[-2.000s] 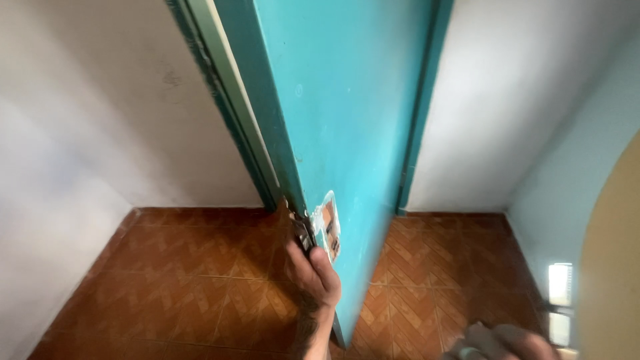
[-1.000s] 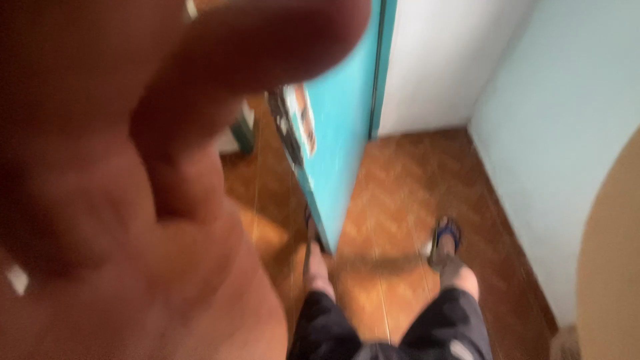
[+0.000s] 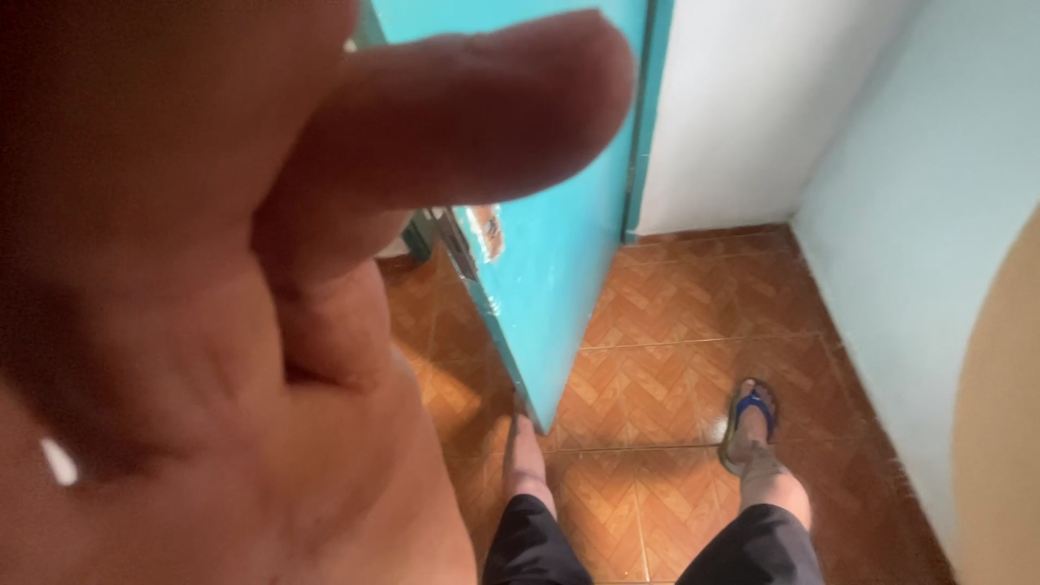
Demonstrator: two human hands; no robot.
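A large hand, apparently my left hand (image 3: 325, 366), fills the left side of the view close to the camera. One of its digits points right across the upper part of a turquoise door (image 3: 552, 284); its other fingers are dark, blurred or cut off, and I cannot tell whether it holds anything. Beyond the hand, the door stands ajar, edge towards me. A metal lock plate (image 3: 457, 241) sits in that edge, beside a chipped, unpainted patch (image 3: 487, 231) on the door's face. My right hand is out of view.
My feet stand either side of the door's lower corner, the right one in a blue-strapped flip-flop (image 3: 751, 414). Brown patterned floor tiles (image 3: 650, 390) meet a pale wall (image 3: 918, 284). A tan curved shape (image 3: 999, 422) at the right edge is unidentified.
Two seconds ago a hand was at the door's lock edge; now a hand is close to the camera. The grey thing and hand at lower right have left view. The view has tilted down.
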